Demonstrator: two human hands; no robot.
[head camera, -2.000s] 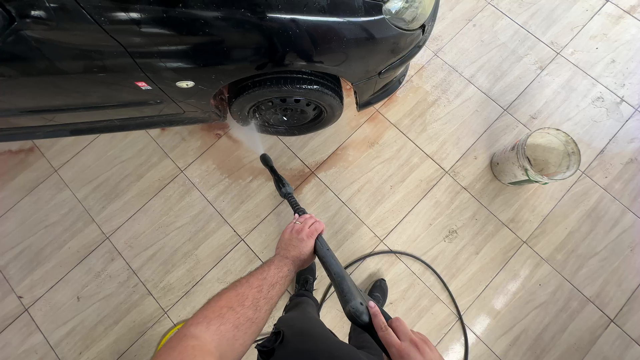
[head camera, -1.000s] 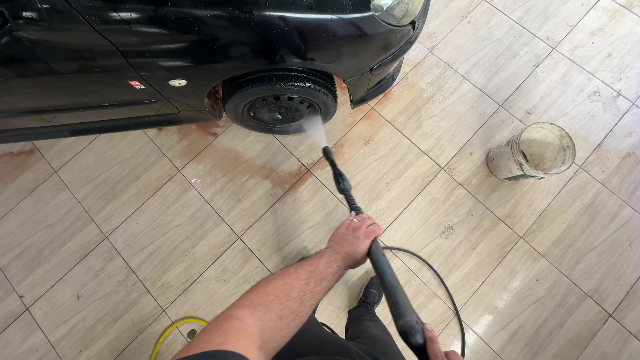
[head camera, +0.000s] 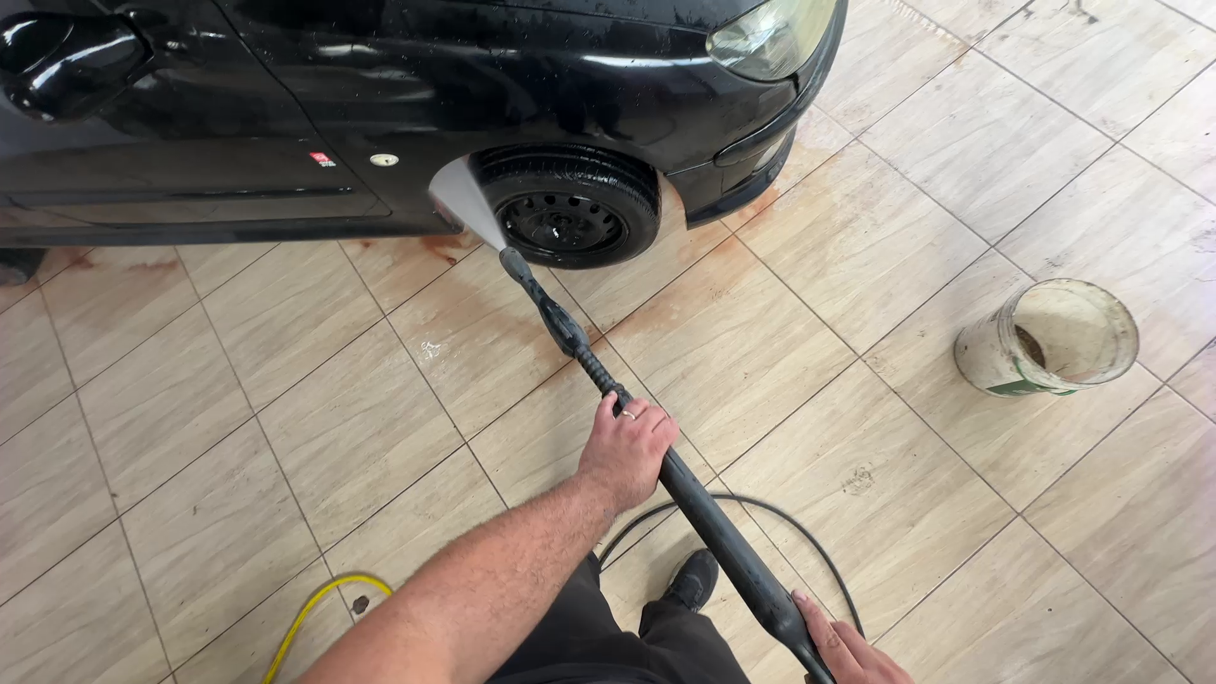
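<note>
My left hand (head camera: 629, 450), with a ring on one finger, grips the black pressure washer lance (head camera: 708, 518) near its ribbed section. At the lower edge my right hand (head camera: 845, 646) holds the rear of the lance and is partly cut off by the frame. The nozzle (head camera: 514, 264) points up and left, and a fan of water spray (head camera: 467, 204) leaves it toward the rear side of the wheel arch. Beside the spray is the front wheel (head camera: 565, 223), a wet tyre on a black steel rim. The wheel belongs to a black car (head camera: 408, 85).
A dirty white bucket (head camera: 978, 351) stands on the tiled floor (head camera: 779, 380) at the right. A black hose (head camera: 807, 532) loops around my feet, one shoe (head camera: 693, 578) showing. A yellow hose (head camera: 309, 608) lies at the lower left. Reddish-brown wet stains spread below the car.
The nozzle has swung left from the front-lower side of the wheel to its rear side, and the spray has moved with it. Both hands stay on the lance.
</note>
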